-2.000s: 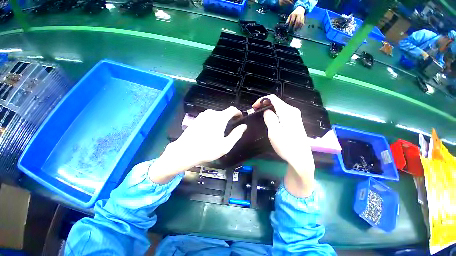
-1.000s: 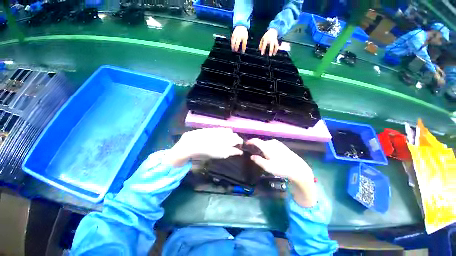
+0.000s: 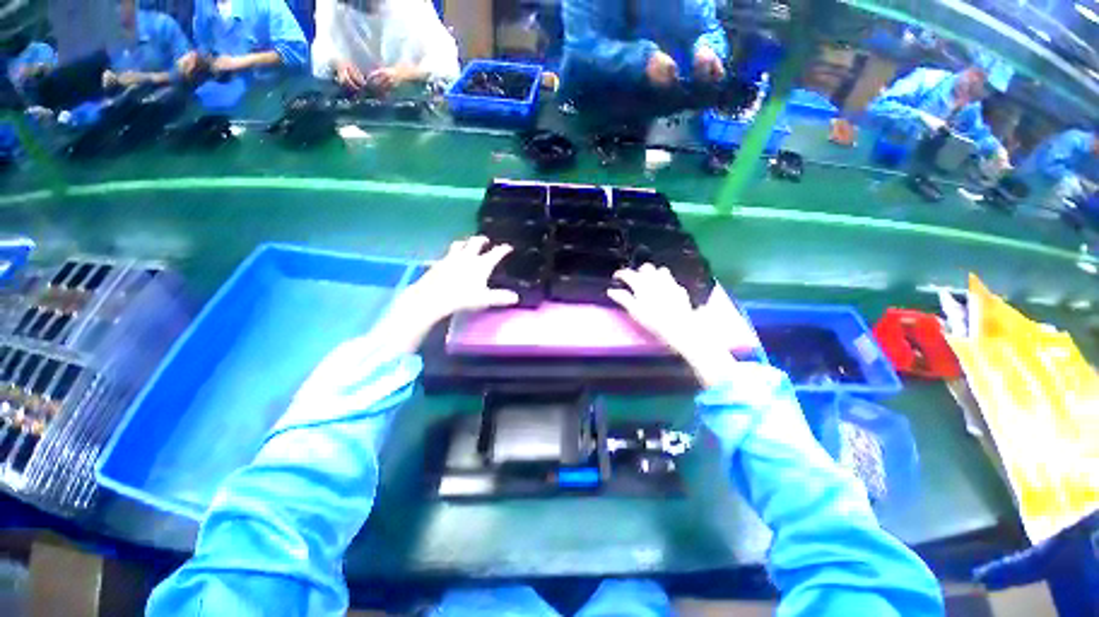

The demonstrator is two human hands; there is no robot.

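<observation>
Rows of black plastic housings (image 3: 587, 259) stand on a pink foam pad (image 3: 554, 329) in front of me. My left hand (image 3: 464, 287) rests with spread fingers on the left front of the rows. My right hand (image 3: 660, 304) rests likewise on the right front. Neither hand is seen closed around a part. Nearer me, the black assembly fixture (image 3: 627, 485) lies on the bench, with a black housing (image 3: 534, 430) at its left end and silver metal parts at its right.
A large blue tray (image 3: 259, 362) and blister trays (image 3: 60, 374) are at left. At right are a blue bin (image 3: 820, 350), a small parts bin (image 3: 870, 448), a red item (image 3: 916, 342) and a yellow bag (image 3: 1036, 422). People in smocks work across the green line.
My hands have parted, let go of the dark part above the fixture and moved forward onto the rows. The fixture is uncovered. The opposite person's hands have left the far end of the rows.
</observation>
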